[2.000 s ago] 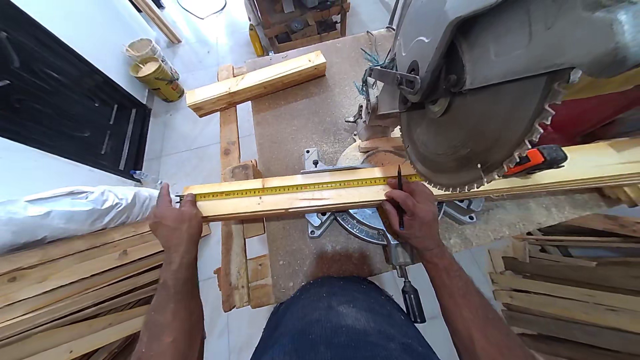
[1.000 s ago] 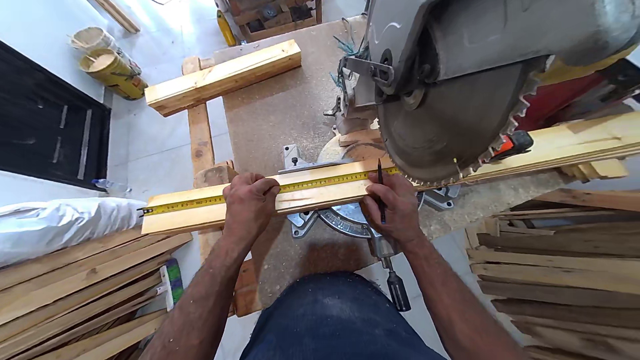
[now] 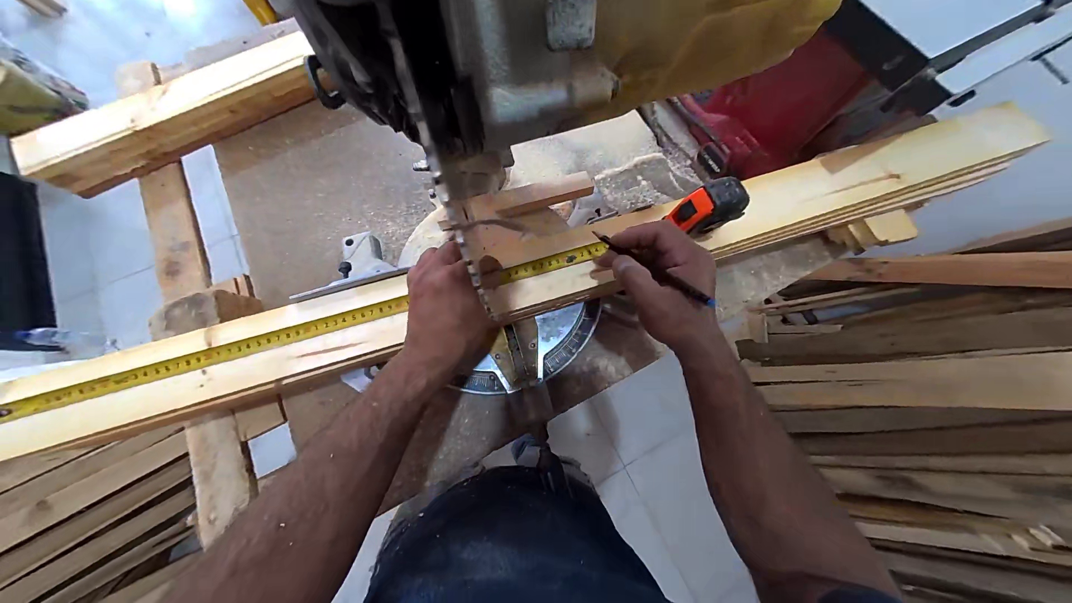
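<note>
A yellow tape measure blade [image 3: 310, 329] runs along a stack of wooden boards [image 3: 352, 345], with its orange and black case [image 3: 708, 205] lying on the boards to the right. My left hand [image 3: 448, 306] presses on the tape and board, just left of the miter saw's toothed blade [image 3: 444, 188]; its fingertips are partly hidden. In my right hand [image 3: 670, 280] is a dark pencil [image 3: 657, 270], its tip close to the tape's edge near the case. Beneath the boards shows the saw's round base with its angle scale [image 3: 569, 339].
The saw's head [image 3: 544, 75] hangs raised over the boards. Another timber stack [image 3: 167, 113] lies at the back left. Slats fill the floor at right [image 3: 938, 419] and lower left [image 3: 100, 494]. A red object [image 3: 787, 100] stands behind the saw.
My left hand has moved right along the board, from its left end to beside the saw blade. My right hand, with the pencil, has also moved right, past the blade. The view has shifted right and closer.
</note>
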